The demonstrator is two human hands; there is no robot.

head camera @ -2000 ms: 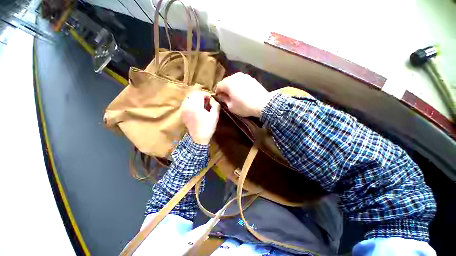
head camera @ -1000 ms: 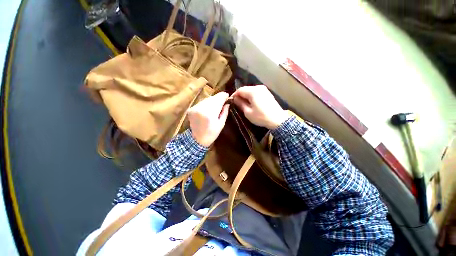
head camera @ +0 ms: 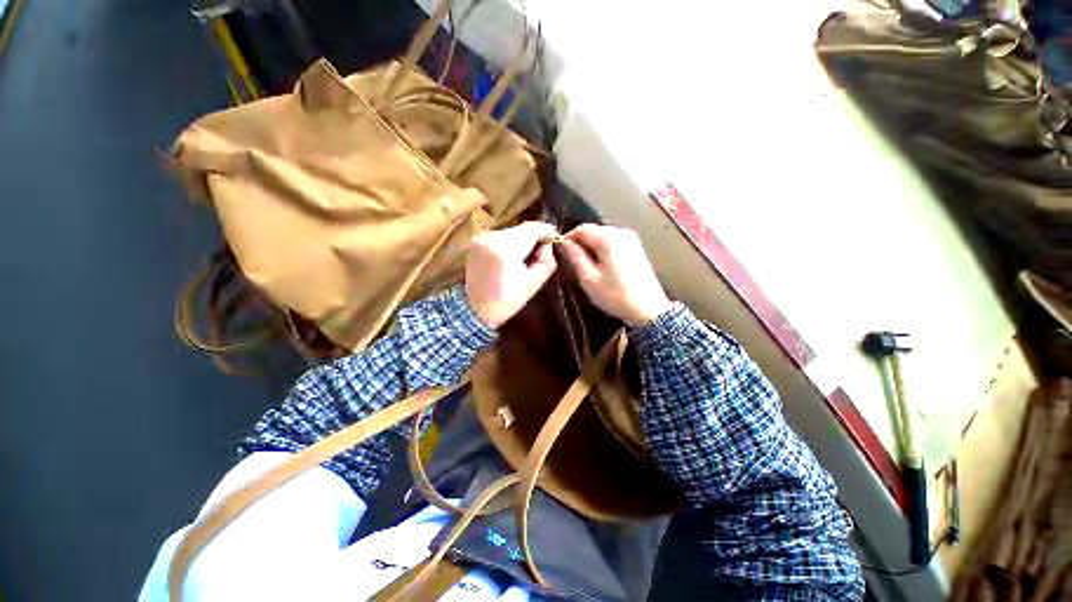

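A tan-brown tote bag (head camera: pixel 564 461) lies open on my lap, its dark inside showing, with a small shiny piece on its inner wall. Its long tan handles (head camera: pixel 341 443) fall over the lap. My left hand (head camera: pixel 508 273) and my right hand (head camera: pixel 616 271) meet at the far end of the bag mouth. Both pinch the top edge between fingertips, almost touching. The exact spot under the fingertips is partly hidden. A divider edge (head camera: pixel 574 320) runs from there into the bag.
Waiting tan bags (head camera: pixel 317 200) are heaped ahead to the left. The pale bench (head camera: pixel 752 141) at the right bears red strips (head camera: pixel 735 276), a hammer (head camera: pixel 903 423) and a thin dark tool (head camera: pixel 951 500). Dark brown bags (head camera: pixel 940 106) and folded brown parts (head camera: pixel 1023 506) lie farther right.
The view has swung to the right, showing more of the bench and brown stacks. Both hands still pinch the bag's top edge, with fingertips closer together than two seconds ago.
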